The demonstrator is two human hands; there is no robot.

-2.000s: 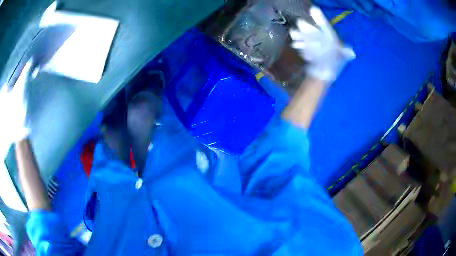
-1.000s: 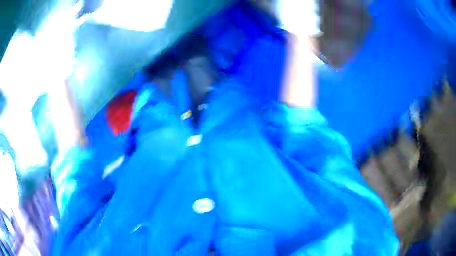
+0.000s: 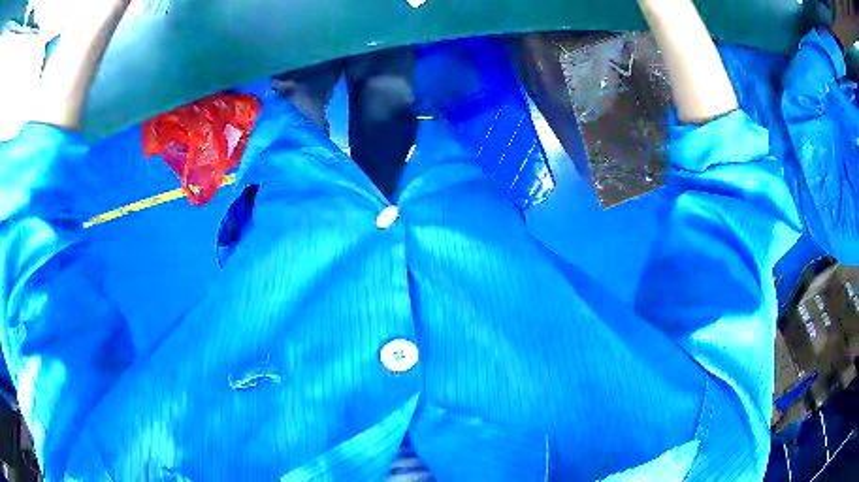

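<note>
The dark green bench top [image 3: 358, 36] curves across the top of the picture. My left forearm runs up over its left end and my right forearm over its right part. Both are cut off by the top edge, so neither hand shows, nor anything they may hold. A small tip of something white [image 3: 414, 3] shows at the top edge, in the middle of the bench. Bright white material [image 3: 17, 89], washed out by glare, lies at the far left beside my left forearm; I cannot tell its shape.
A red plastic bag [image 3: 202, 141] hangs or lies below the bench at left. A blue object [image 3: 499, 132] and a brown scuffed square top [image 3: 617, 132] are below the bench at right. Another person's blue sleeve [image 3: 815, 141] is at far right, above brown cartons [image 3: 829, 329].
The view has swung round to face the bench squarely. Both gloved hands have gone out past the top edge. The white sheet on the bench has mostly left the picture.
</note>
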